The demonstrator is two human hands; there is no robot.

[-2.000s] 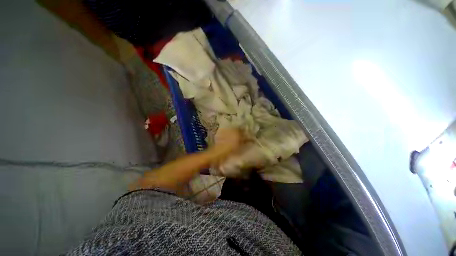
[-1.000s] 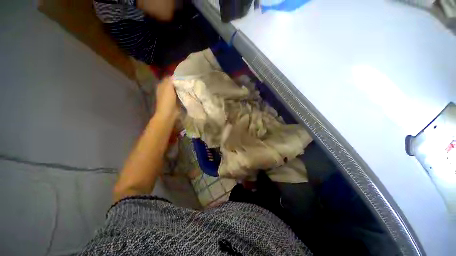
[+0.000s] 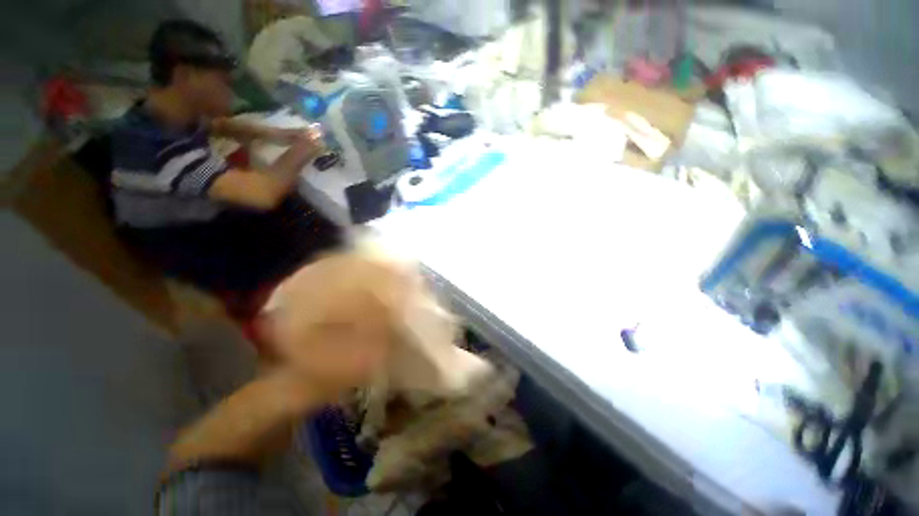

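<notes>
My left hand (image 3: pixel 338 348) is blurred, at the left of the table's front edge, with beige cloth (image 3: pixel 378 292) in its grip, lifted above the basket. More crumpled beige cloth (image 3: pixel 453 433) lies below the table edge, over the blue slatted basket (image 3: pixel 338 459). The held cloth partly hides the heap and the fingers. My right hand is not in view.
The white table (image 3: pixel 564 302) runs diagonally, with a sewing machine (image 3: pixel 806 267) at right. Black scissors (image 3: pixel 846 423) lie at lower right. A seated person (image 3: pixel 181 171) works at another machine (image 3: pixel 373 126) at upper left. Cardboard (image 3: pixel 640 116) and cloth piles lie behind.
The view has swung up to show the table and workshop. My left hand has moved from the heap in the basket and has raised cloth beside the table edge.
</notes>
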